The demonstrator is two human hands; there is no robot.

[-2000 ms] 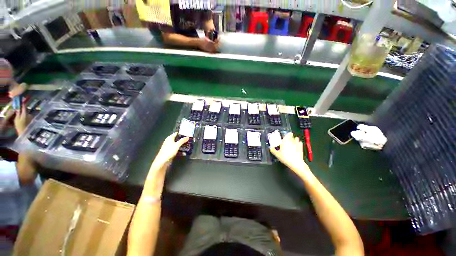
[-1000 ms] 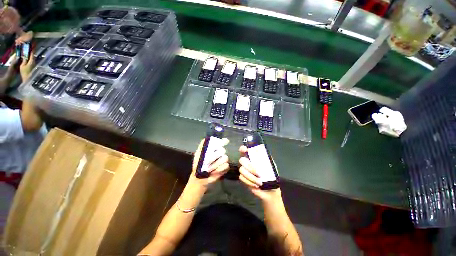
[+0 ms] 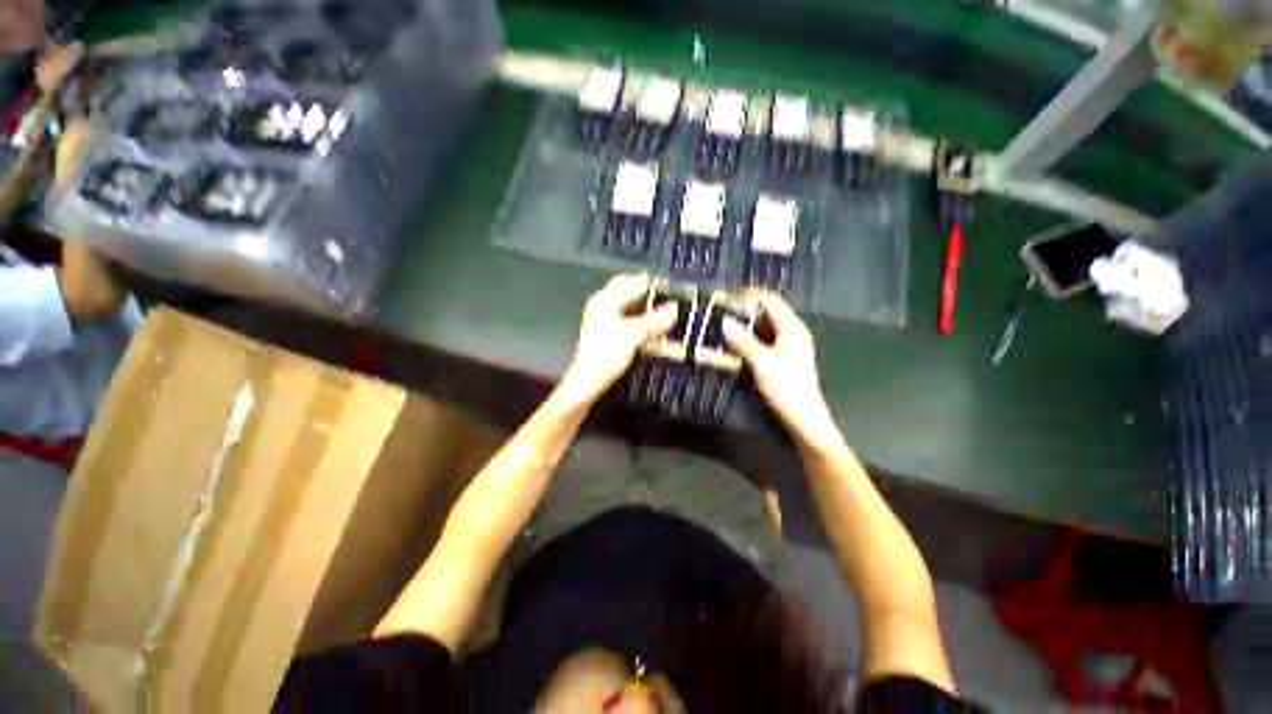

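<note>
My left hand [image 3: 621, 332] holds one black keypad phone [image 3: 663, 374] by its upper part, and my right hand [image 3: 778, 349] holds another keypad phone [image 3: 714, 380] beside it. The two phones are side by side, very close together, with gold-edged dark screens and keys facing up. They are just in front of the clear blister tray [image 3: 551, 195]. The tray holds several keypad phones with white screens in two rows; the front row's two end pockets have no phone. The picture is blurred.
Stacked full trays [image 3: 300, 168] stand at left, above a large carton [image 3: 209, 516]. At right lie a spare keypad phone [image 3: 954, 170], a red pen [image 3: 951, 279], a smartphone [image 3: 1071, 260], white tissue [image 3: 1141, 286] and a thin tool [image 3: 1013, 321]. Ribbed empty trays [image 3: 1228, 419] stand far right.
The two held phones were back side up and apart; now they are key side up and close together. Earlier still, both hands were at the tray's end pockets. The view has tilted down.
</note>
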